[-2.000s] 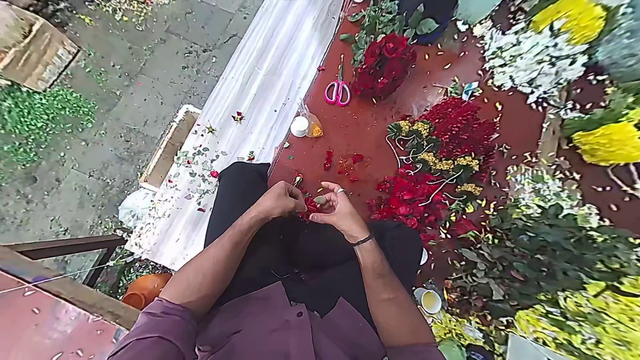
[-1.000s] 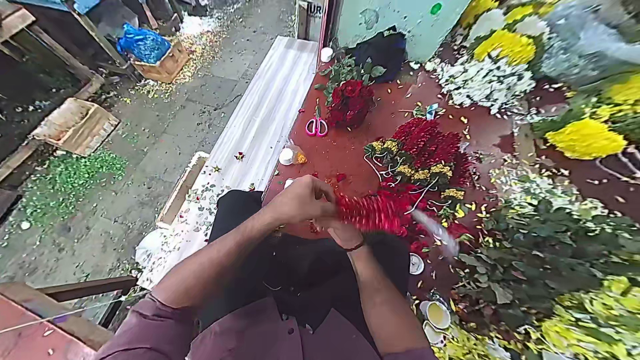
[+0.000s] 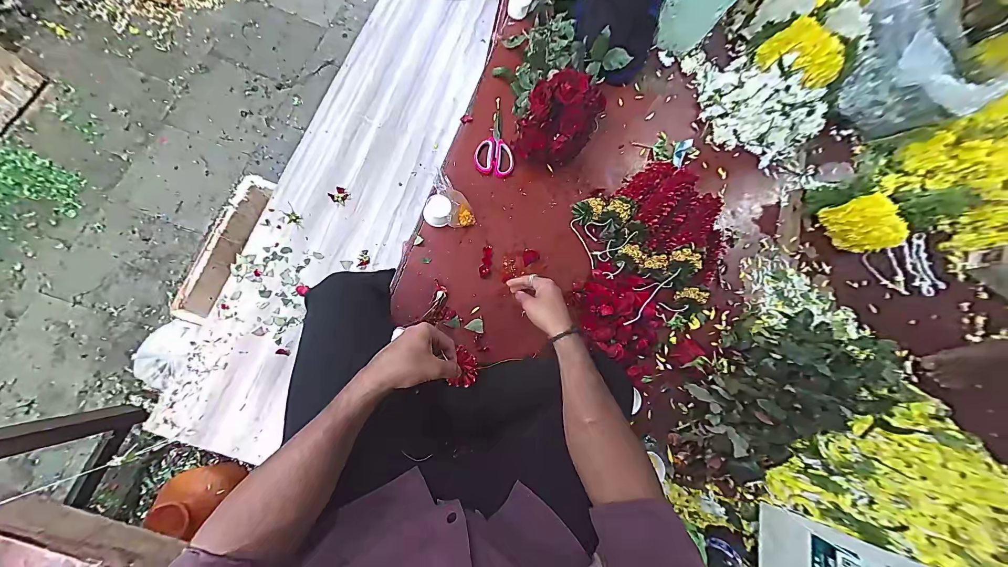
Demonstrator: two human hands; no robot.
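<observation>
My left hand [image 3: 415,356] is over my lap, its fingertips closed on a round red flower piece [image 3: 465,367]. A thin thread runs from this piece across my lap to the right. Farther forward is my right hand [image 3: 540,305], thumb and forefinger pinched beside small red petals [image 3: 516,268] on the red floor; whether anything is between them is too small to tell. Right of it lie red garlands [image 3: 669,213] with yellow flower clusters [image 3: 660,258] and white strings, above a heap of red petals [image 3: 618,311]. Pink-handled scissors [image 3: 494,156] rest near a red rose bunch [image 3: 561,118].
A white tub [image 3: 438,210] stands by a small bag of orange bits at the floor's left edge. White sheeting [image 3: 370,118] with scattered leaves lies left. Leafy stems [image 3: 780,378] and yellow flowers [image 3: 890,480] fill the right; an orange pot [image 3: 193,498] is lower left.
One second ago my hands were close together beside a blurred red garland strand; now they are apart, the left lower over my lap with the red flower piece. The view has shifted.
</observation>
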